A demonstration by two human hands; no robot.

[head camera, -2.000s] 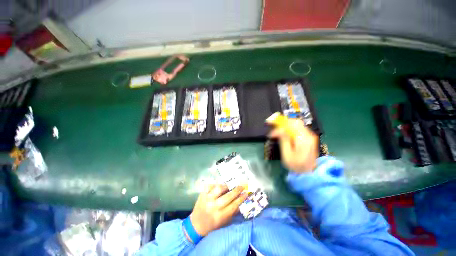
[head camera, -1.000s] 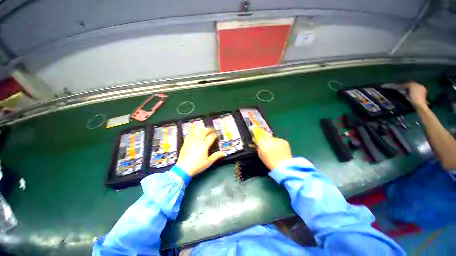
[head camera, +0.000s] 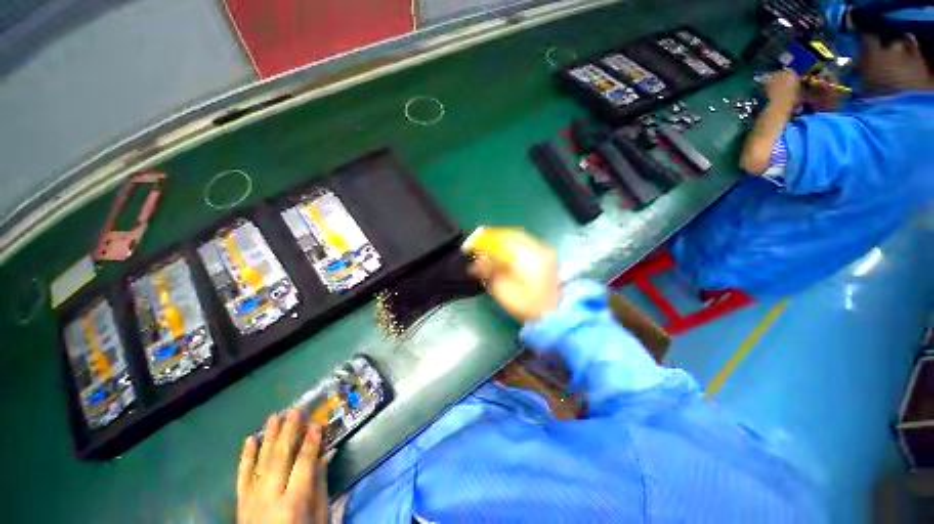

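A phone mid-frame assembly (head camera: 353, 397) lies tilted at the bench's front edge, boards and orange strip facing up. My left hand (head camera: 282, 476) holds its lower left part, fingers over it; the thumb is hidden. My right hand (head camera: 520, 274) is blurred, raised beside the right end of the black cable bundle (head camera: 435, 287), with a yellow cover or tool at its fingertips; whether it holds a cable cannot be seen. The black foam tray (head camera: 405, 200) stands behind, with several phone units in it and its rightmost slot bare.
A pink frame (head camera: 130, 217) and a flat yellowish rectangle (head camera: 73, 281) lie behind the tray. Black strips (head camera: 565, 182) and another loaded tray (head camera: 647, 77) are farther right on the green bench. A person in a blue smock (head camera: 835, 174) works at the right.
The view has swung right. Both hands have left the tray; a phone unit is now under my left hand in front of it, and the tray's rightmost slot shows bare. My right hand is beside the cable bundle.
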